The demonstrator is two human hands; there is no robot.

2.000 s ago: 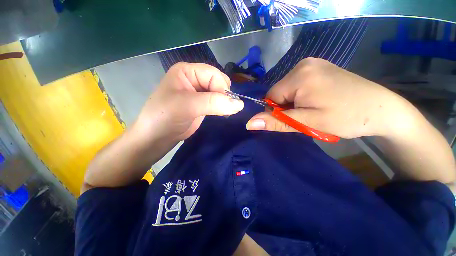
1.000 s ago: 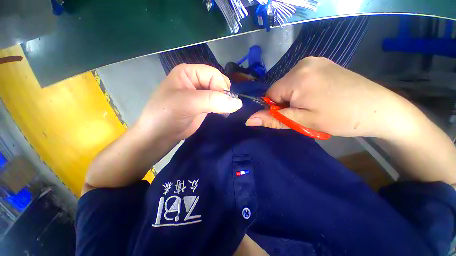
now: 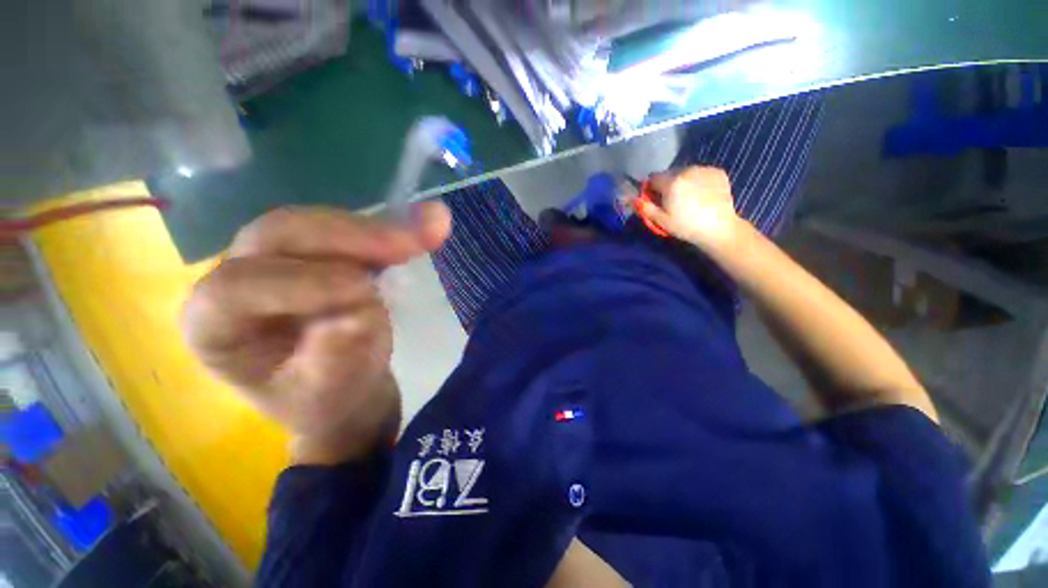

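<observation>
My left hand (image 3: 310,299) is raised at the left, large and blurred. It pinches a short greyish ribbon cable (image 3: 408,172) between thumb and fingers, with a blue and whitish connector (image 3: 451,142) at its upper end. My right hand (image 3: 698,204) is farther off, near the bench edge above the lap, closed around small scissors with red-orange handles (image 3: 650,213). The blades are blurred and mostly hidden. A pile of grey ribbon cables (image 3: 506,63) with blue connectors and white frayed ends lies on the bench near its edge.
The green bench mat (image 3: 310,138) spans the top, with strong glare at upper right. A large grey shape (image 3: 103,103) fills the upper left, with a red-brown strip below it. A yellow surface (image 3: 149,345) lies at the left. Blue parts show under the bench at right.
The hands have moved apart. My left hand has come up and left with the cable now showing; my right hand has moved away towards the bench with the scissors. The view has shifted, showing more bench.
</observation>
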